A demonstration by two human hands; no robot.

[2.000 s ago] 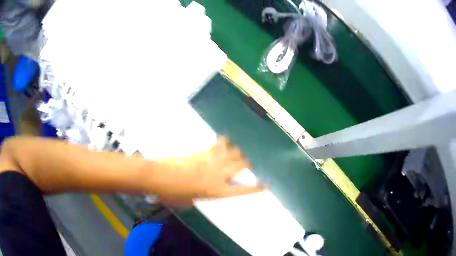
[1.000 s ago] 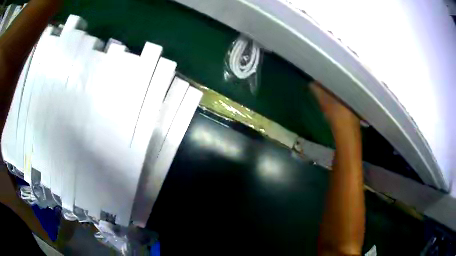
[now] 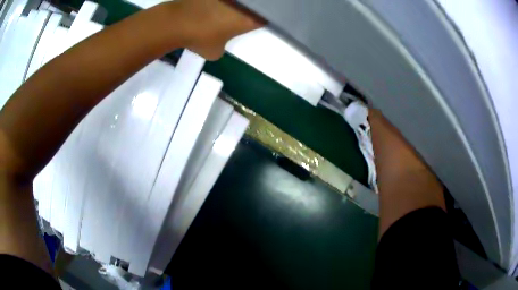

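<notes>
A white power strip (image 3: 278, 62) lies slantwise over the green surface, partly hidden by the grey frame. My left hand (image 3: 218, 25) is at its far left end, with the fingertips hidden behind the frame. A white cord (image 3: 360, 127) hangs from the strip's right end. My right hand (image 3: 379, 122) is beside that cord, mostly hidden under the frame, so its fingers do not show. Many white power strips (image 3: 128, 147) lie side by side at the left, under my left forearm.
A large grey frame (image 3: 392, 73) curves across the upper right, close over both hands. A worn yellowish strip (image 3: 284, 141) divides the green surface behind from the dark glossy bench (image 3: 272, 226) in front. Cord ends (image 3: 116, 277) hang off the stack's near side.
My left arm has moved right across the stack. A strip and its cord now show between my hands, where a bagged white cord lay. My right hand stays under the frame.
</notes>
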